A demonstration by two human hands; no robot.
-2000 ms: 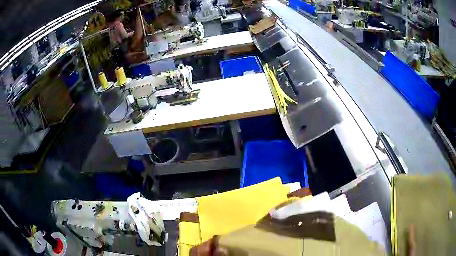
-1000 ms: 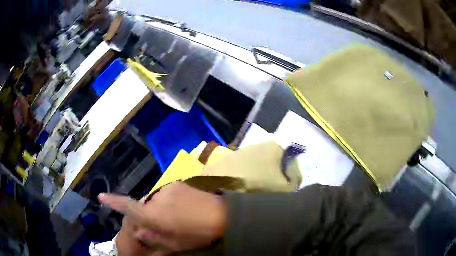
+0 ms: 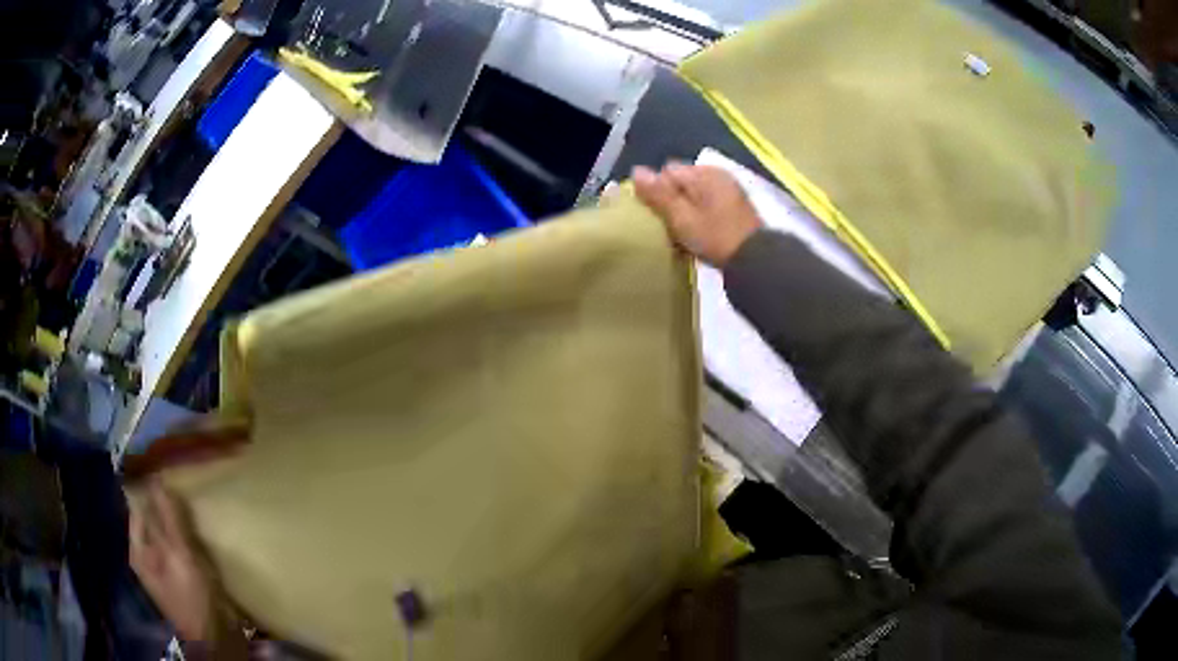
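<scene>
A large tan bag body point(image 3: 478, 426) with yellow showing along its edges is held spread out in front of me. My right hand point(image 3: 698, 211) grips its top right corner. My left hand point(image 3: 171, 562) is at its lower left edge, by a brown trim piece point(image 3: 194, 447), slightly blurred; its fingers are partly hidden. A small dark patch point(image 3: 411, 604) shows near the bottom of the tan face. A stack of flat tan pieces point(image 3: 904, 155) with a yellow edge and a small pale label lies at the upper right.
White sheets point(image 3: 762, 349) lie between the held piece and the stack. A blue bin point(image 3: 433, 213) stands beyond the held piece. Yellow strips point(image 3: 330, 80) lie on a metal tray at the upper left. A white machine table point(image 3: 246, 207) is at the left. The conveyor belt point(image 3: 1137, 220) runs along the right.
The tan piece has been raised and spread out. My right hand has moved from the lower middle to its top right corner. My left hand has come into view at the lower left.
</scene>
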